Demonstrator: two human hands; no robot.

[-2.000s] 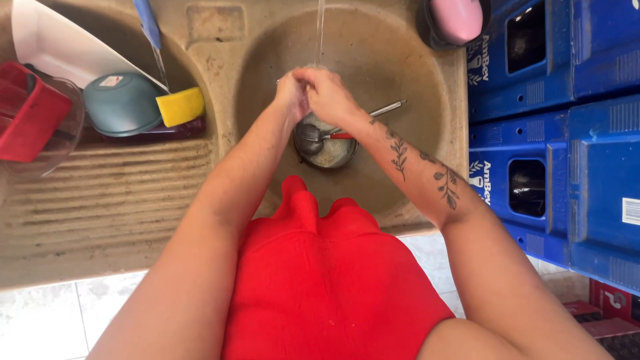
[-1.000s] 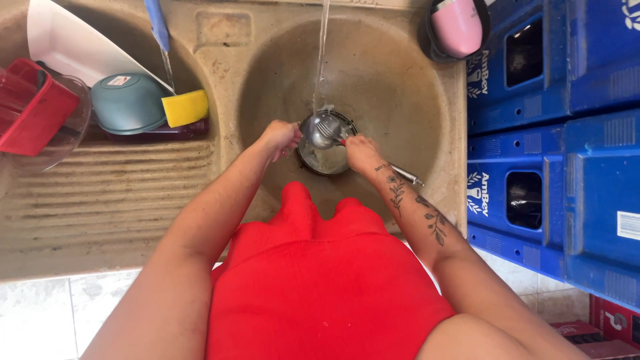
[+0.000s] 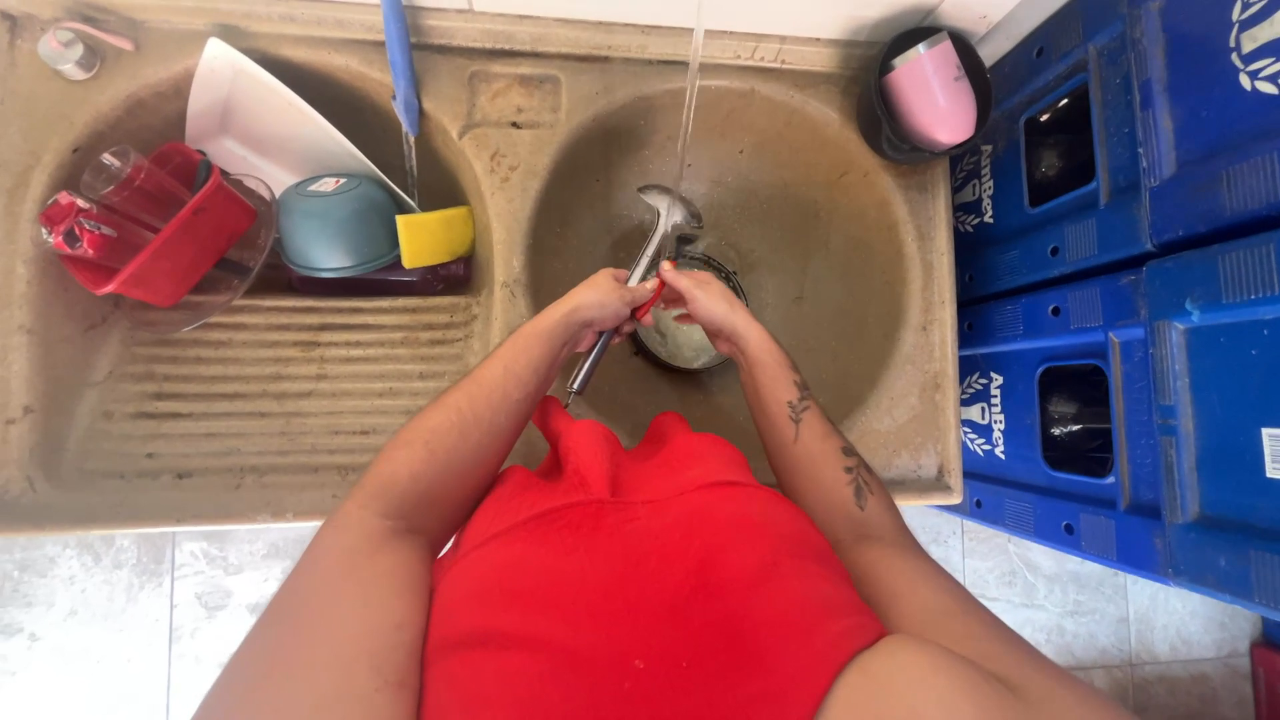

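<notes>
Over the round right basin my left hand is closed around the handle of a metal ladle, whose bowl end points up toward the running water. My right hand pinches a red-handled utensil close beside the ladle; the rest of that utensil is partly hidden. Below both hands, a dark-rimmed round pot with cloudy water in it sits on the basin floor. A thin stream of water falls just behind the ladle's bowl.
The left basin holds a red plastic container, a blue-grey bowl, a white dish and a yellow sponge. A pink tumbler in a black holder stands at the back right corner. Blue plastic crates line the right side.
The ladle, its handle toward the lower right one second ago, now slants toward the lower left in my left hand. My hands have come close together again.
</notes>
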